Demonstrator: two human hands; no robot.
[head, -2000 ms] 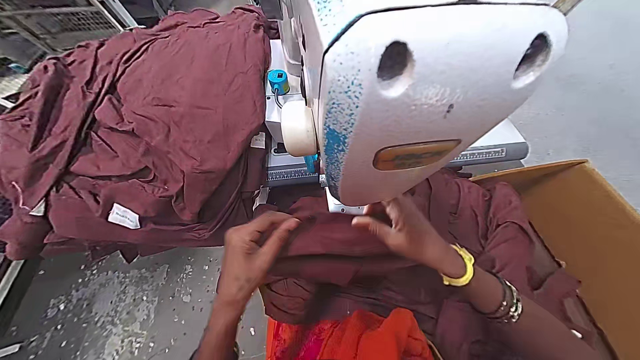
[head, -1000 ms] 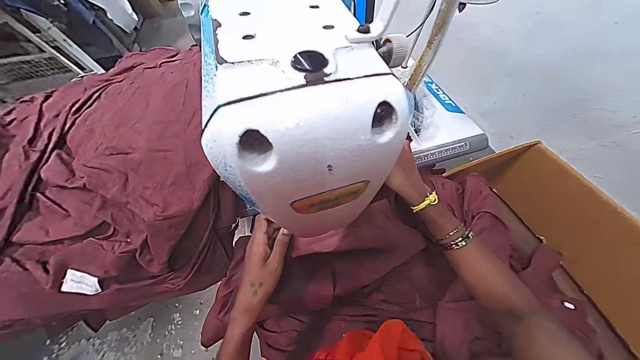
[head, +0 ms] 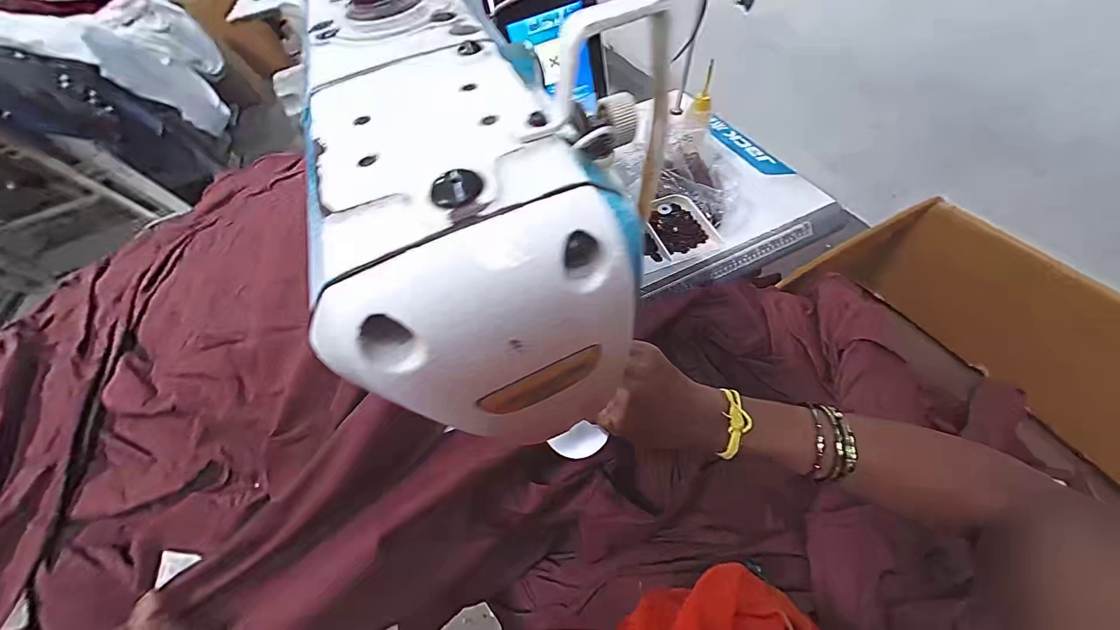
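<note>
The white head of a Jack sewing machine [head: 472, 306] fills the upper middle and hides what lies beneath it. Close against its lower right side is my right hand [head: 656, 398], with a yellow band at the wrist; the head partly covers its fingers, so its grip does not show. My left hand [head: 149, 611] is only partly in view at the bottom left edge, at the maroon cloth [head: 350, 525], near a small white label [head: 178, 567]. The cloth stretches from there toward the machine. Just left of my right hand shows a white round part [head: 579, 439].
A cardboard box [head: 980, 306] stands at the right, with maroon cloth against it. On the machine table [head: 779, 206] are a tray of dark buttons [head: 678, 229] and a clear plastic bag [head: 700, 171]. Orange cloth [head: 722, 604] lies at the bottom.
My left hand has moved from beside the machine head to the lower left, and cloth now spans that side. My right hand stays by the machine. The view has shifted.
</note>
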